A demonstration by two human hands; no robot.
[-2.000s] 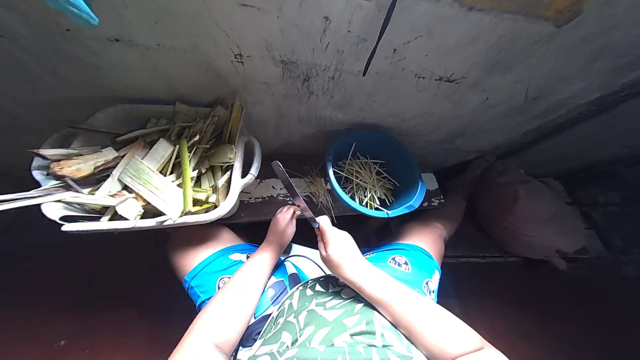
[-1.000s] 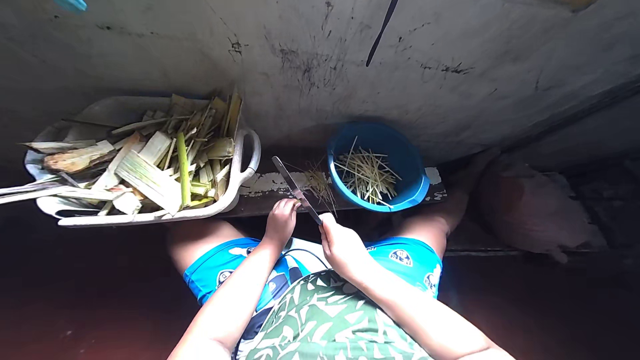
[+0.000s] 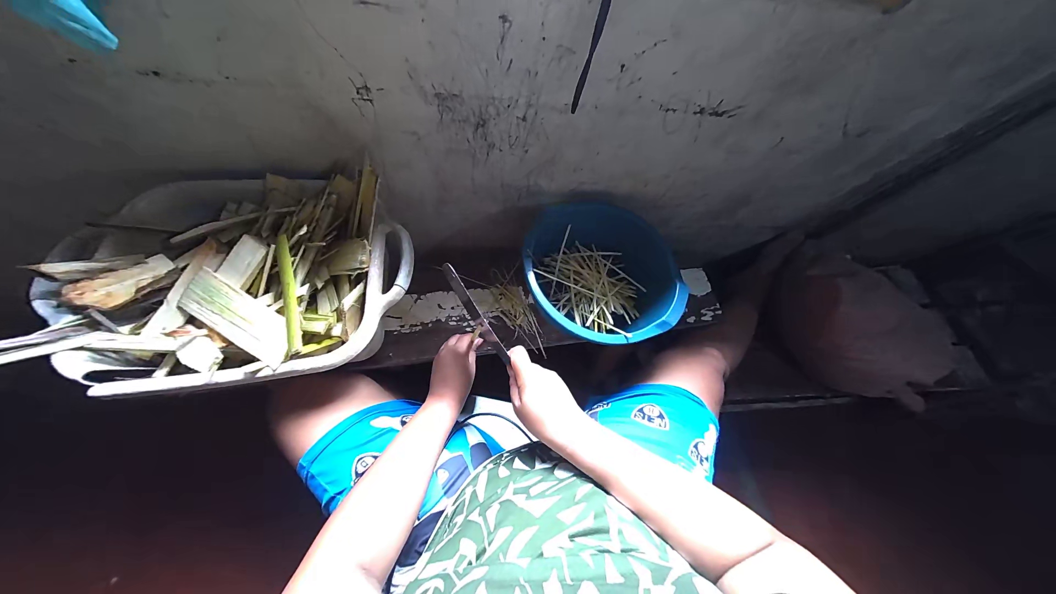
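My right hand (image 3: 540, 392) is closed round the handle of a knife (image 3: 470, 301), whose long blade points up and to the left. My left hand (image 3: 454, 367) pinches a small piece of plant stalk (image 3: 476, 333) against the blade, its fingers nearly at the edge. Just beyond the knife, thin strips (image 3: 516, 307) lie scattered on a worn wooden bench (image 3: 429, 307). The blue plastic basin (image 3: 676, 309) on the bench holds many thin pale-green strips (image 3: 590, 285). At the left, a white plastic tub (image 3: 388, 280) is heaped with split stalk and husk pieces (image 3: 235, 309).
A stained wall (image 3: 495, 99) rises behind the bench. A tied, pinkish plastic bag (image 3: 858, 330) sits at the right, beside my leg. Light-blue plastic (image 3: 74, 21) hangs at the top left, and a dark strip (image 3: 591, 58) hangs on the wall. My knees flank the work.
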